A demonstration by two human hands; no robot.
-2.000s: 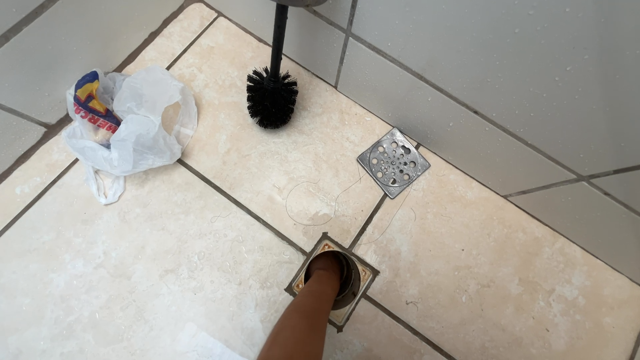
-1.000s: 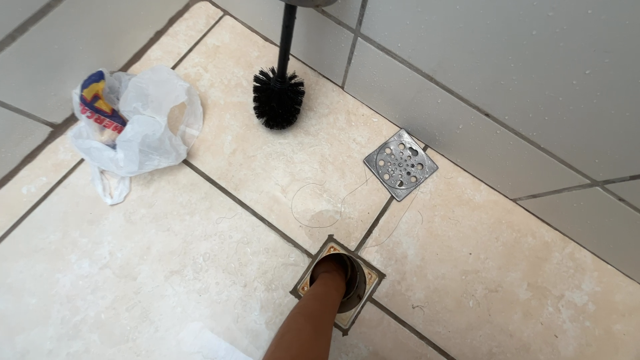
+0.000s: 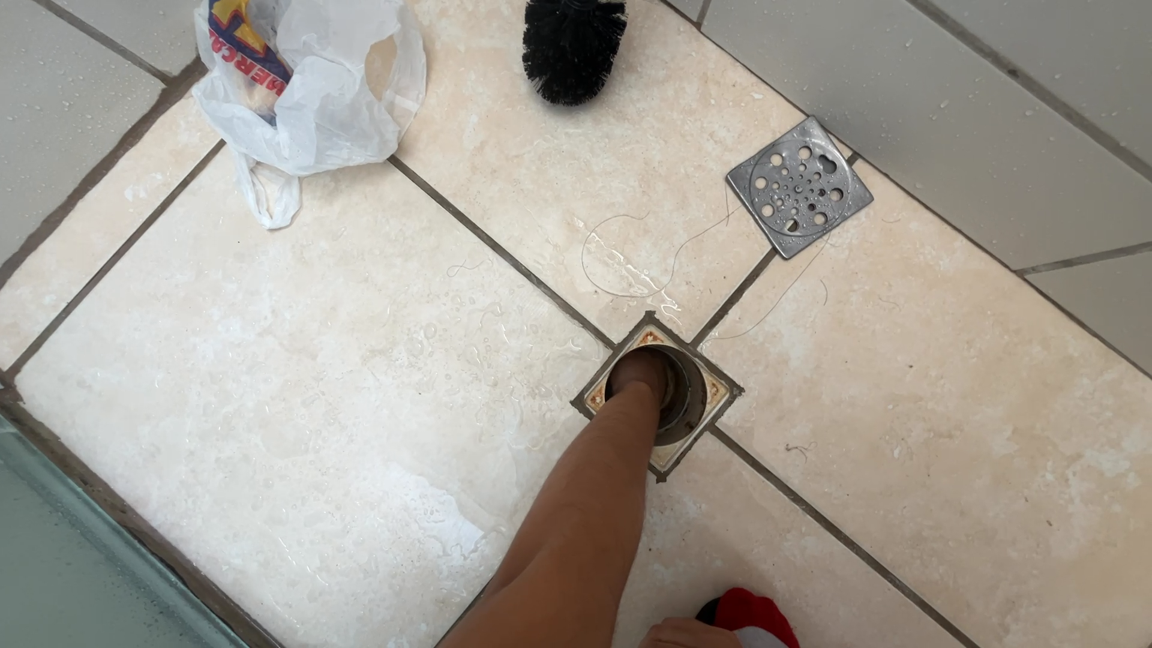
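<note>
My left hand (image 3: 641,369) reaches down into the open round pipe of a square floor drain (image 3: 693,436); its fingers are hidden inside, so what it touches cannot be seen. Rust-brown stains mark the corners of the drain's frame. Part of my right hand (image 3: 686,634) shows at the bottom edge, beside a red, black and grey thing (image 3: 758,617); whether it holds this is unclear. A square metal drain grate (image 3: 799,187) with round holes lies on the tiles up and to the right of the drain, wet with drops.
A white plastic bag (image 3: 333,108) with a printed packet lies at the upper left. The black bristles of a toilet brush (image 3: 574,49) are at the top. Tiled walls rise at the upper left and right. Water and loose hairs lie on the beige floor tiles (image 3: 297,360).
The view has shifted down and come closer. My right hand and the red, black and grey thing have come into view at the bottom. My left hand stays in the drain.
</note>
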